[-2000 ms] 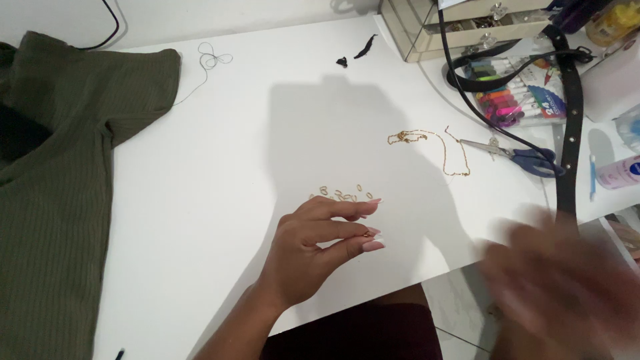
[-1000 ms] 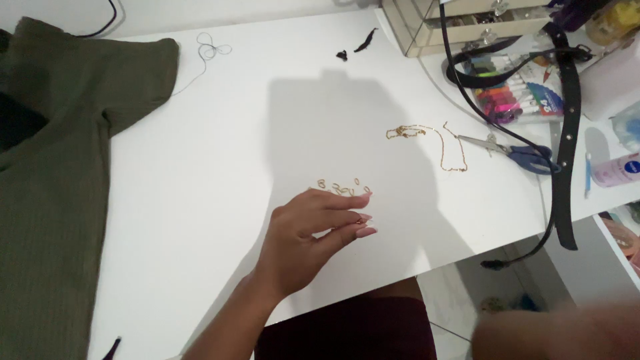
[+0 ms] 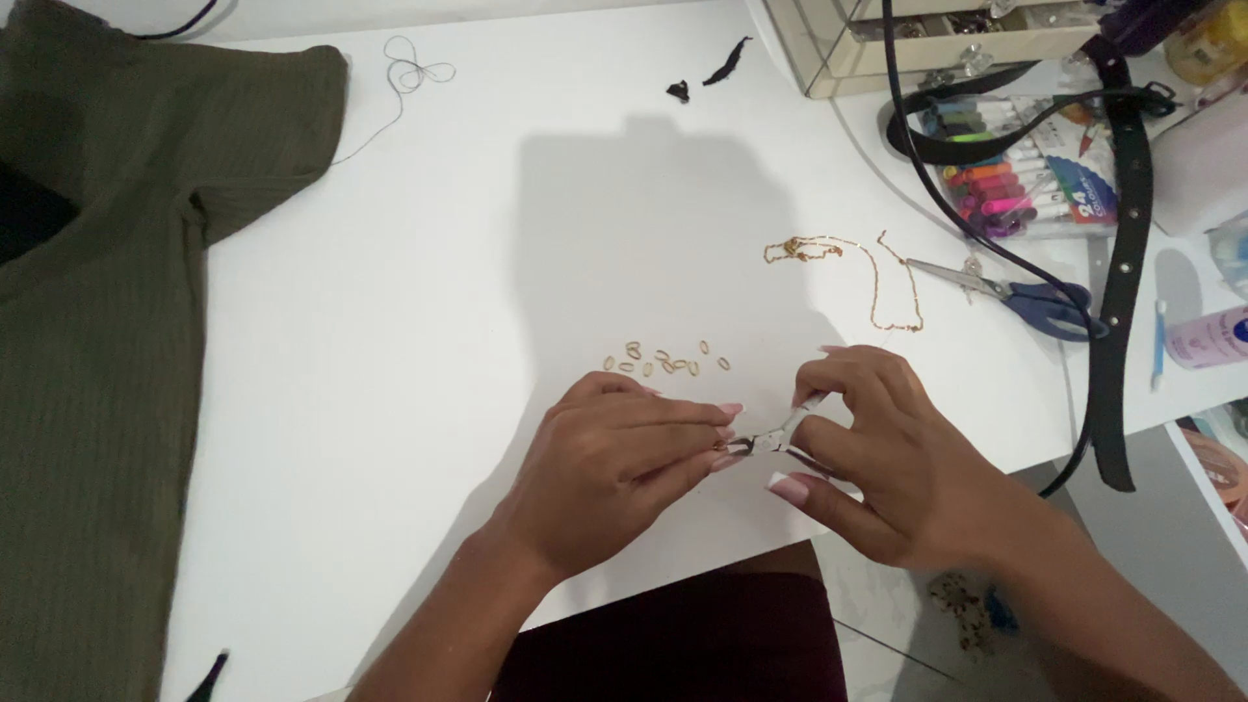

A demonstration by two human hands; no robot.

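Note:
Between the fingertips of my left hand (image 3: 624,463) is a tiny gold link, mostly hidden. My right hand (image 3: 868,453) grips small metal pliers (image 3: 770,442) by the handles, and their jaws meet the link at my left fingertips. Several loose oval gold links (image 3: 668,363) lie on the white table just beyond my left hand. Farther right, a thin gold chain (image 3: 875,283) lies loosely bent, one end bunched up.
Blue-handled scissors (image 3: 1043,304) lie beside the chain. A black belt (image 3: 1121,292), a dark cable and a pack of coloured markers (image 3: 1014,175) crowd the right. A green ribbed garment (image 3: 97,322) covers the left side. Grey thread (image 3: 402,83) and black scraps (image 3: 726,63) lie at the back.
My right hand has come in from the lower right edge to meet my left hand, and the pliers now show in it. My left hand stays near the loose links.

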